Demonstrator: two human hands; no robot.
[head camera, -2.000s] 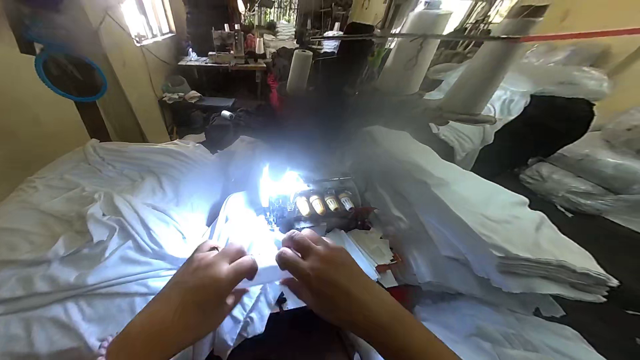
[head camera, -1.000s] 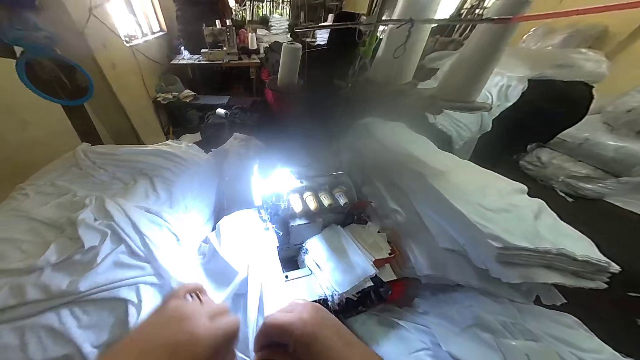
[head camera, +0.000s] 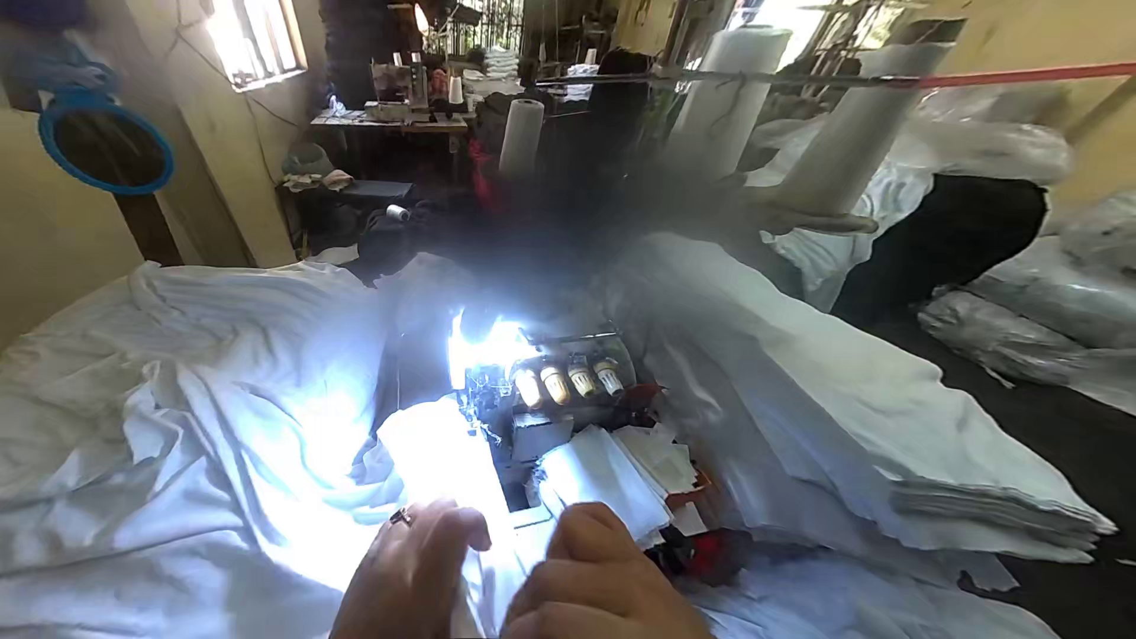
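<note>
White fabric (head camera: 444, 453) runs from the needle area of an industrial sewing machine (head camera: 541, 430) down between my hands, brightly lit by the machine's lamp. My left hand (head camera: 413, 568) grips the fabric at its left side, a ring on one finger. Curled at the right edge of the fabric is my right hand (head camera: 603, 577); its fingertips are hidden, so its hold cannot be made out. Several tension knobs (head camera: 568, 382) line the machine's front. Small cut white fabric pieces (head camera: 608, 479) lie just beyond my right hand.
Loose white cloth (head camera: 177, 426) is heaped at the left. A thick stack of white fabric layers (head camera: 852, 426) spreads along the right. Large white thread cones (head camera: 728, 98) stand behind. Plastic-wrapped bundles (head camera: 1021, 328) lie at the far right, and a worktable (head camera: 390, 122) stands at the back.
My hands have moved from close to the needle area down toward the near edge. The small cut pieces, partly covered by my right hand two seconds ago, now show more fully.
</note>
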